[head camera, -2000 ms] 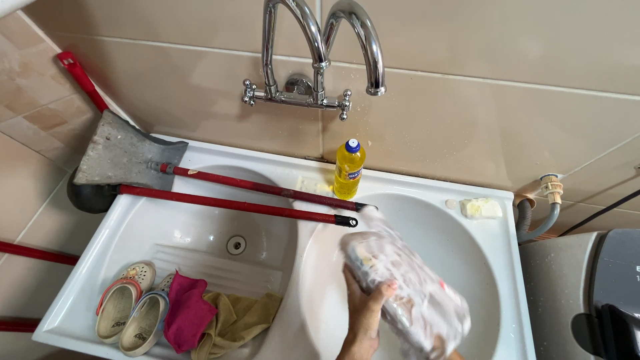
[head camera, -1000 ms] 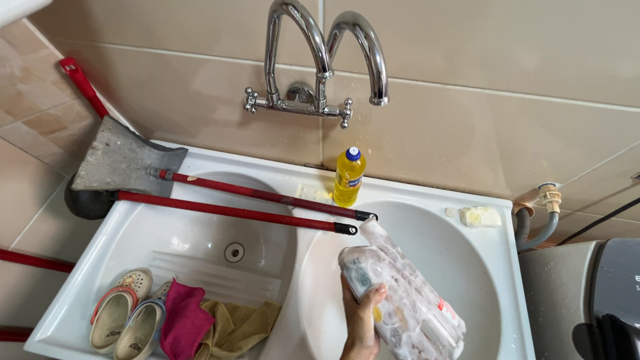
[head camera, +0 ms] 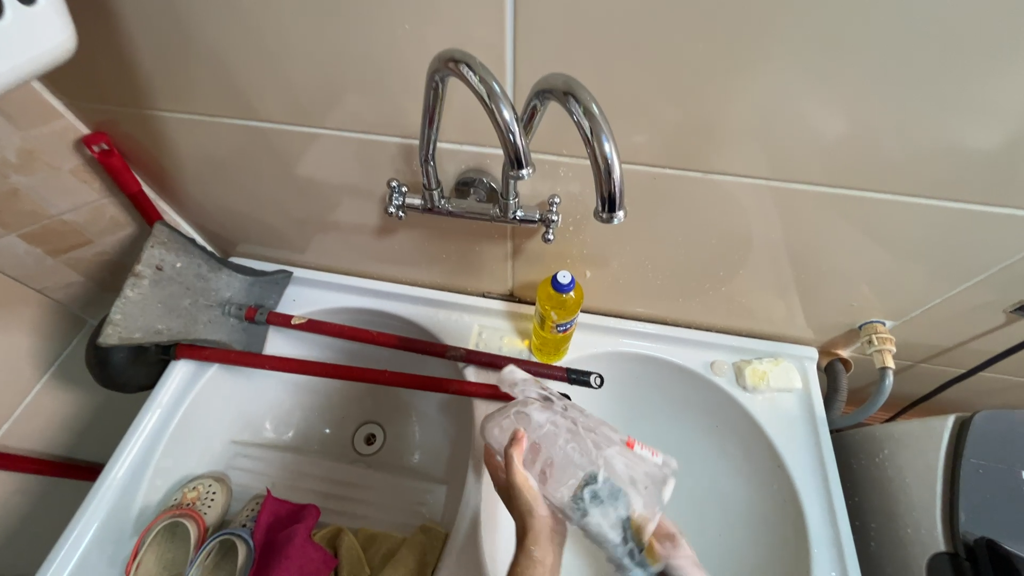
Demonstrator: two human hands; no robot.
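Observation:
A clear plastic package [head camera: 572,448], coated in suds and bearing a red label, is held at a tilt over the right basin [head camera: 740,472]. My left hand [head camera: 524,496] grips its left side, thumb on the face. At its lower right end is my right hand [head camera: 668,548], partly hidden, by a soapy dark and yellowish thing that looks like a scouring sponge [head camera: 604,508]. Just behind the package stands a bottle of yellow liquid detergent [head camera: 558,320] with a blue and white cap.
Two red poles [head camera: 384,340] cross the left basin, by a grey dustpan [head camera: 180,292]. Clogs [head camera: 172,532], a magenta cloth [head camera: 290,536] and a tan cloth [head camera: 384,550] lie in that basin. A chrome faucet [head camera: 480,210] is on the wall. Soap [head camera: 768,374] sits on the right rim.
The package has turned over in my hands and moved a little left, over the tip of the lower pole. My right hand and the dark soapy thing have come into view at its lower end.

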